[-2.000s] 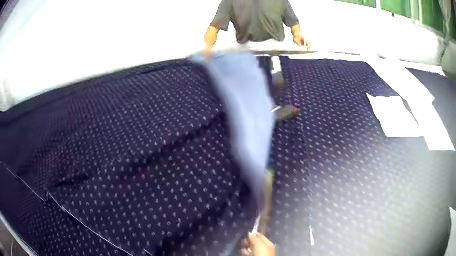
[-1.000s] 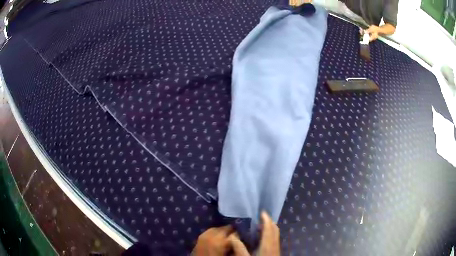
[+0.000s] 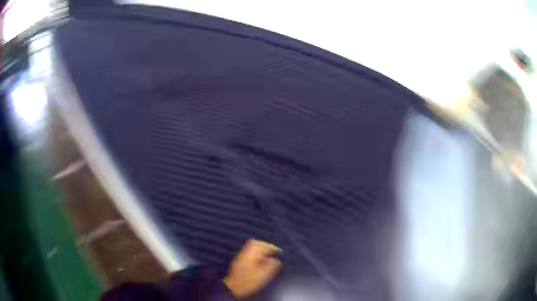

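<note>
The frame is strongly blurred. A dark navy fabric ply (image 3: pixel 282 141) spreads over the table, its pattern smeared; a thin pale line runs diagonally across it. The folded-back pale blue underside (image 3: pixel 436 206) shows as a band at the right. My left hand (image 3: pixel 254 267) is at the bottom centre over the fabric, with a dark sleeve and curled fingers; whether it grips cloth I cannot tell. My right hand is not in view.
The pale lay edge (image 3: pixel 112 176) curves along the left, beside the brown table edge (image 3: pixel 97 206) and green floor (image 3: pixel 56 235). A blurred person (image 3: pixel 500 106) stands beyond the fabric at the right. A white wall is behind.
The view has swung left, so the pale blue band now lies at the right. My hands were together at its near end; now only my left hand shows, away from it.
</note>
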